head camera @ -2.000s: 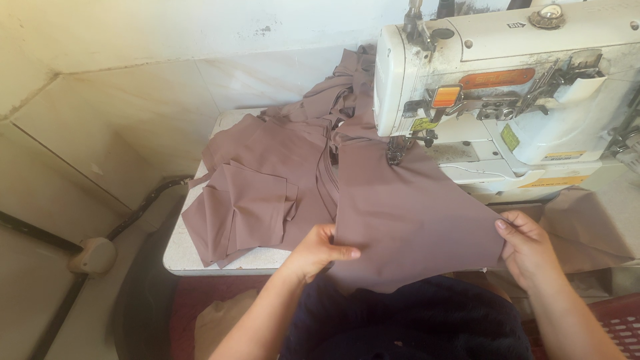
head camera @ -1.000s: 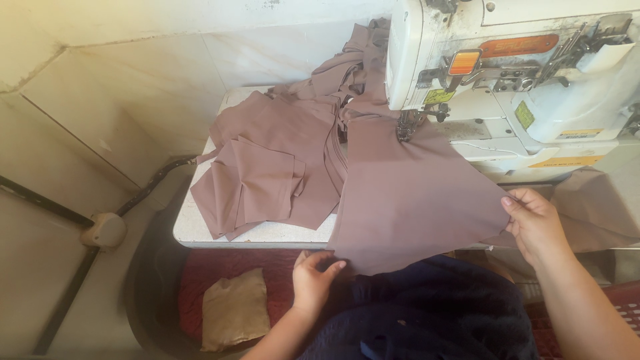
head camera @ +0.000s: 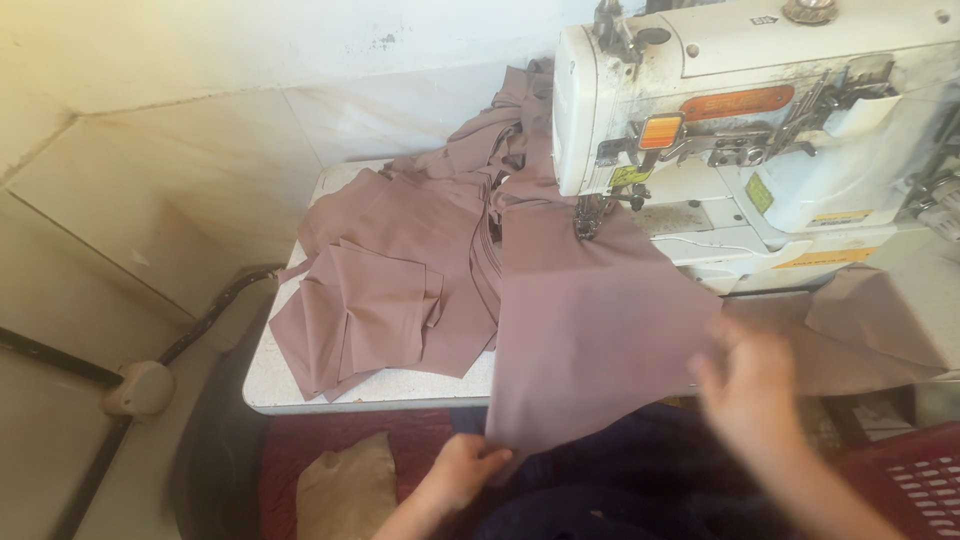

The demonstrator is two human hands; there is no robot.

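A mauve-brown fabric panel (head camera: 585, 330) hangs from under the presser foot (head camera: 589, 217) of a white industrial sewing machine (head camera: 750, 90) over the table's front edge. Its lower left corner is pinched in my left hand (head camera: 469, 465), thumb on top. My right hand (head camera: 750, 375) is blurred beside the panel's right edge; whether it grips the cloth cannot be told. Left of the panel lie stacked cut pieces of the same fabric (head camera: 397, 210), with smaller folded pieces (head camera: 375, 307) on top. Bunched fabric (head camera: 487, 142) is heaped behind them.
The white table (head camera: 360, 390) has a rounded front left corner. More fabric (head camera: 862, 330) lies at the right, above a red plastic basket (head camera: 907, 480). A tan cloth piece (head camera: 349, 487) lies below the table on dark red material. A tiled wall (head camera: 225, 142) stands behind and left.
The panel's lower left part hangs lower than two seconds ago, with my left hand still at it. My right hand, earlier holding the panel's right corner, is now blurred and slightly lower.
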